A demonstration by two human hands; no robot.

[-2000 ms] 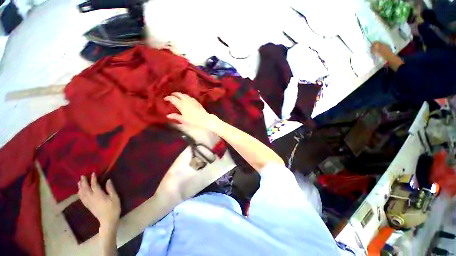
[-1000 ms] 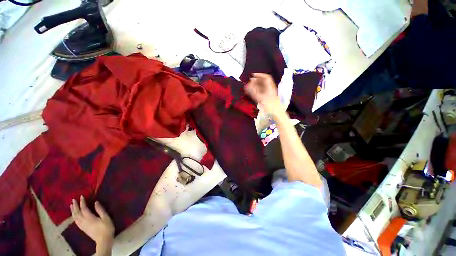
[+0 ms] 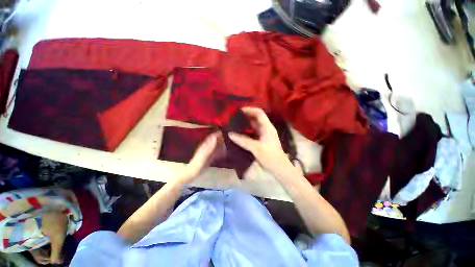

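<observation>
My left hand (image 3: pixel 204 152) and my right hand (image 3: pixel 264 142) are close together over the near part of the table, with a small dark red patterned piece (image 3: pixel 240 123) between their fingers. My right fingers pinch it; whether my left fingers grip it is unclear. Dark red patterned panels (image 3: pixel 62 104) lie flat to the left and under my hands. Plain red cloth (image 3: pixel 307 83) is heaped beyond my right hand, and a folded red flap (image 3: pixel 133 112) lies on the left panel. The shears are mostly hidden behind my right hand.
A black iron (image 3: pixel 307 14) stands at the far side. A dark patterned cloth pile (image 3: pixel 359 172) hangs over the near right edge of the off-white table (image 3: pixel 130 15). Below the left edge is a bag with coloured checks (image 3: pixel 31 216).
The view has swung left. My right hand has come from the dark pile at the right to the panels, and my left hand has risen off the cloth beside it.
</observation>
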